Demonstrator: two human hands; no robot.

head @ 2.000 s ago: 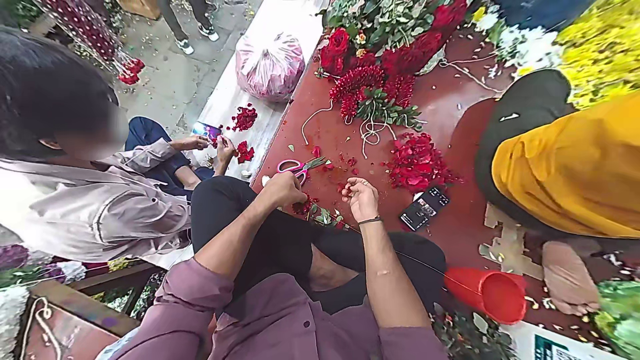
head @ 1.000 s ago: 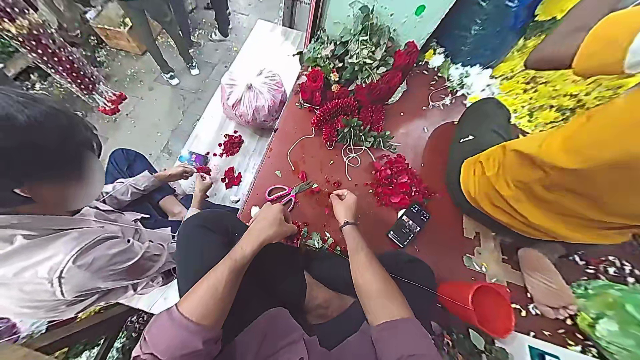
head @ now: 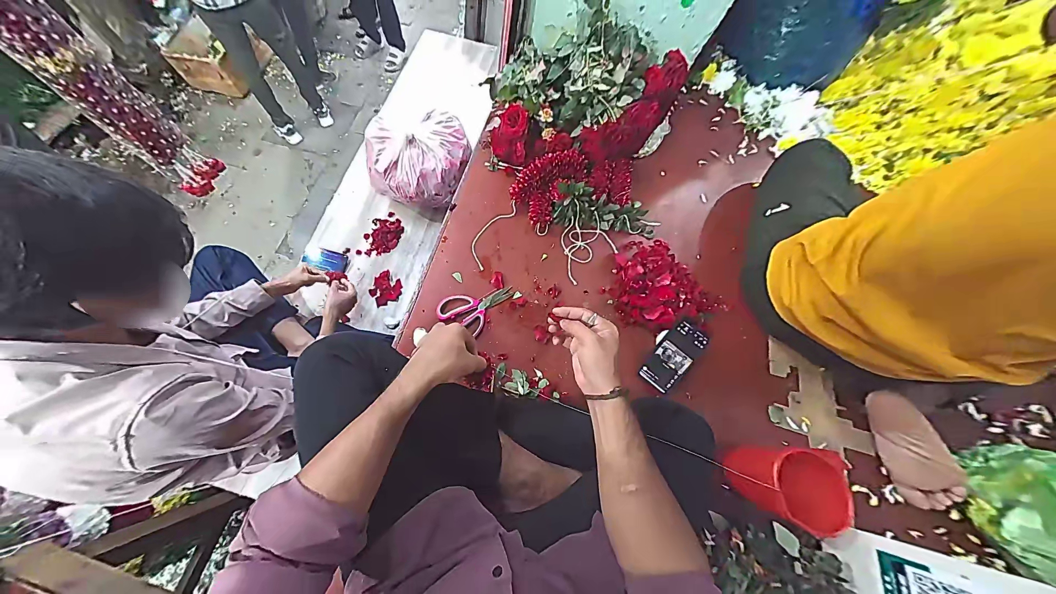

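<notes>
My left hand point(head: 447, 355) is beside the pink-handled scissors point(head: 474, 309), its fingers curled over the red surface; whether it holds anything is hidden. The scissors lie with their blades pointing up and right. My right hand point(head: 587, 346) pinches a small red piece, perhaps a petal, between thumb and fingertips. Right of it is a heap of red petals point(head: 660, 285), and a black phone point(head: 674, 356) lies just below that heap. Green leaves and red bits point(head: 521, 382) lie between my hands, near my knees. A thin thread point(head: 660, 445) runs over my leg toward a red bucket point(head: 796, 491).
Red roses point(head: 510, 136) and red flower garlands point(head: 549, 177) with string lie at the far side. A tied bag of petals point(head: 419, 161) stands on a white ledge point(head: 346, 223). A co-worker point(head: 124, 396) sits at left; another person in yellow point(head: 924, 272) sits close at right.
My left hand, on the scissors handles in the earlier frames, is now slightly below them. The view has shifted. My right hand stays near the petal heap.
</notes>
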